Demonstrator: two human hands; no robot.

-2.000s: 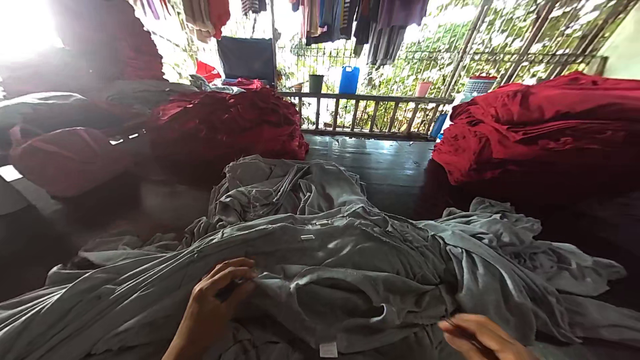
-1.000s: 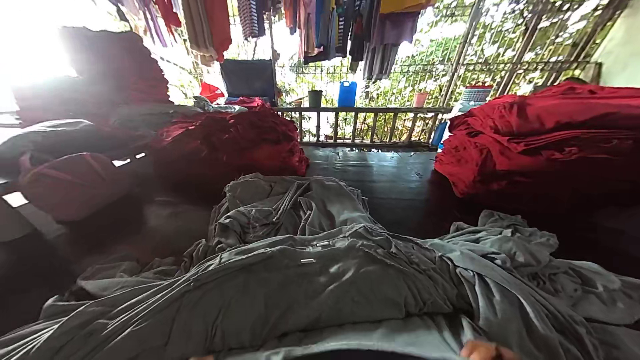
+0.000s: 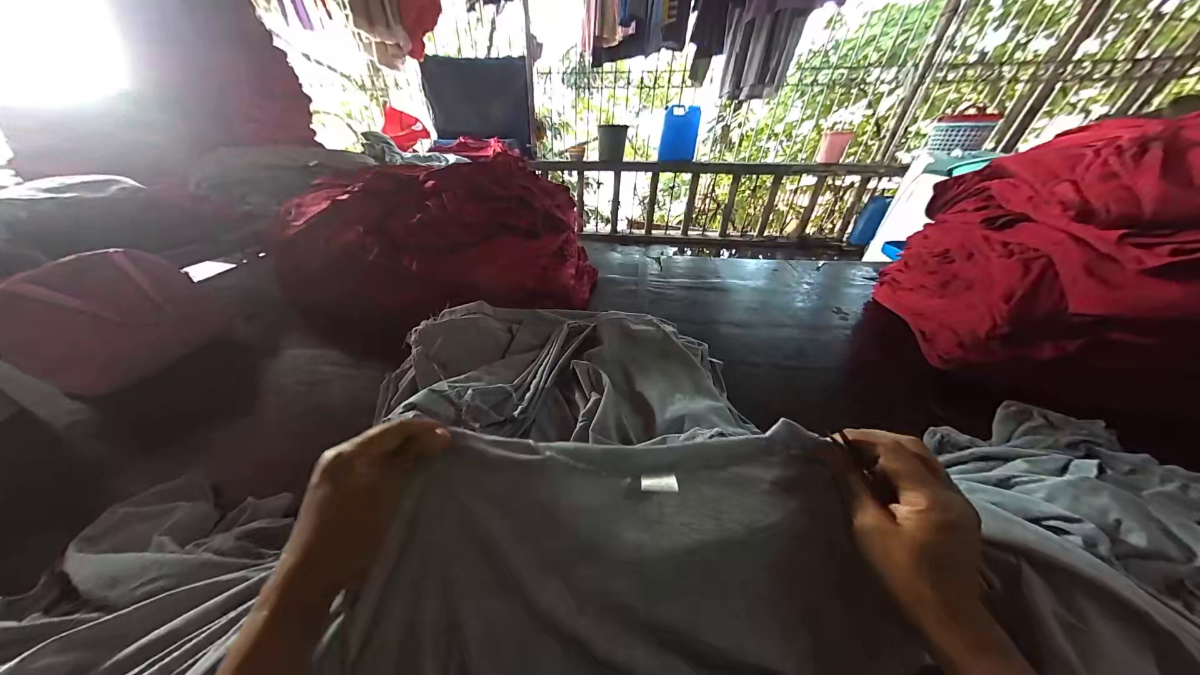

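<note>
A grey knit garment (image 3: 619, 562) with a small white label (image 3: 659, 484) near its upper edge is held up between both hands. My left hand (image 3: 375, 469) grips its upper left edge. At the upper right edge, my right hand (image 3: 905, 497) is closed on the fabric, and a small dark tool, its kind unclear, shows among the fingers. Just behind the raised edge lies a stack of grey garments (image 3: 562, 366). More grey cloth is spread out to the left (image 3: 159, 553) and to the right (image 3: 1078, 478).
Dark red garments are heaped at the back left (image 3: 441, 234) and the right (image 3: 1059, 244) on the dark table (image 3: 750, 319). A reddish bundle (image 3: 103, 319) sits at far left. Beyond the table are a wooden railing (image 3: 731, 171), a blue jerrycan (image 3: 679, 133) and hanging clothes (image 3: 750, 42).
Two seconds ago my hands were lower, at the grey cloth. Both have come up into view, with the garment's labelled edge lifted between them.
</note>
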